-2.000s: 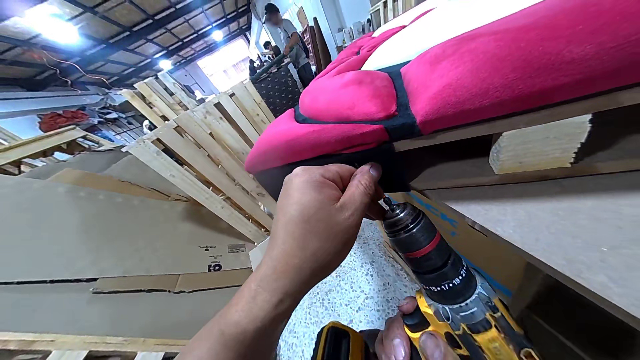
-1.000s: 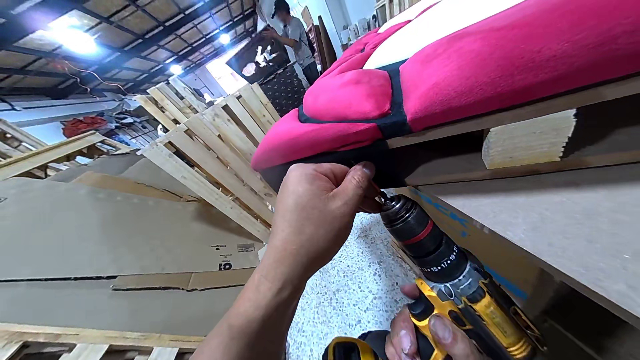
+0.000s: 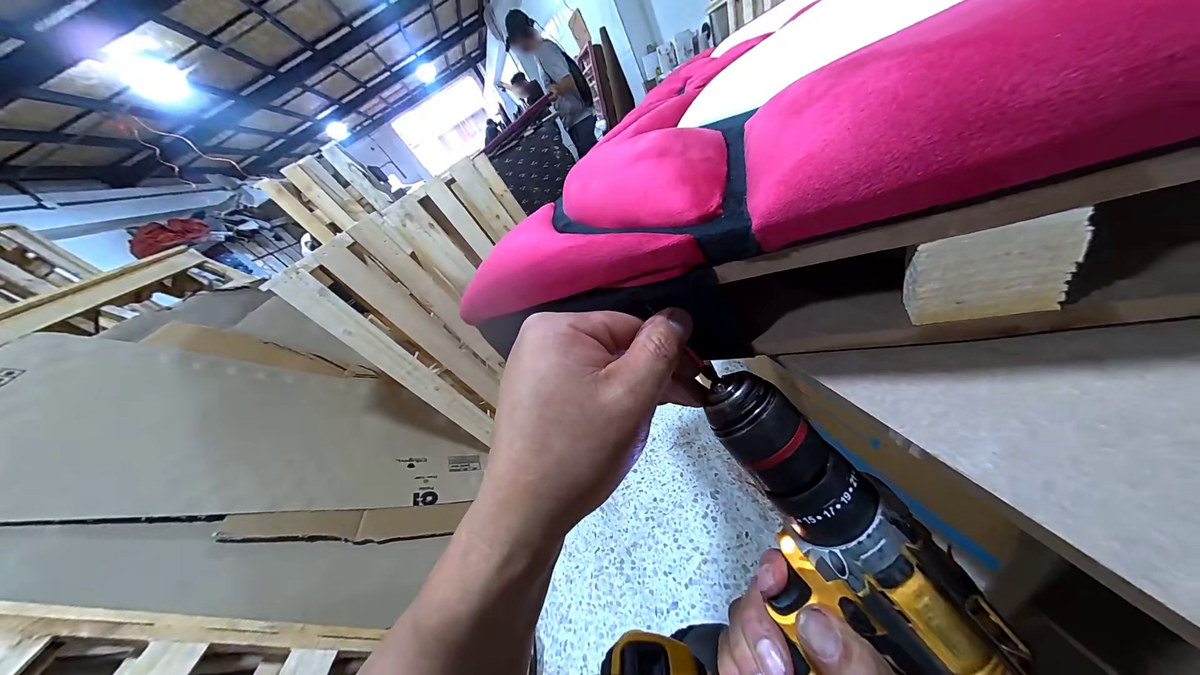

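Note:
My right hand (image 3: 797, 619) grips the handle of a yellow and black cordless drill (image 3: 825, 487), its chuck pointing up and left. My left hand (image 3: 600, 394) has thumb and fingers pinched in front of the chuck, by the drill bit (image 3: 705, 377); whether they hold the bit or a small fastener is hidden. Just above the fingers is the dark fabric edge of a pink, white and black padded upholstered piece (image 3: 647, 178). Its wooden underside frame (image 3: 956, 202) shows at the right, over a wood block (image 3: 998, 265).
A pale board (image 3: 1031, 422) lies under the frame at right. Wooden pallets (image 3: 394, 281) lean behind my left hand, with flattened cardboard (image 3: 216, 422) at left. Speckled floor (image 3: 628, 534) shows below. Two people (image 3: 558, 80) are in the background near a dark patterned panel (image 3: 532, 155).
The drill stays at the padded piece's lower edge, with my left fingers pinched by its chuck. In the background, a standing person has lowered a panel held up one second ago.

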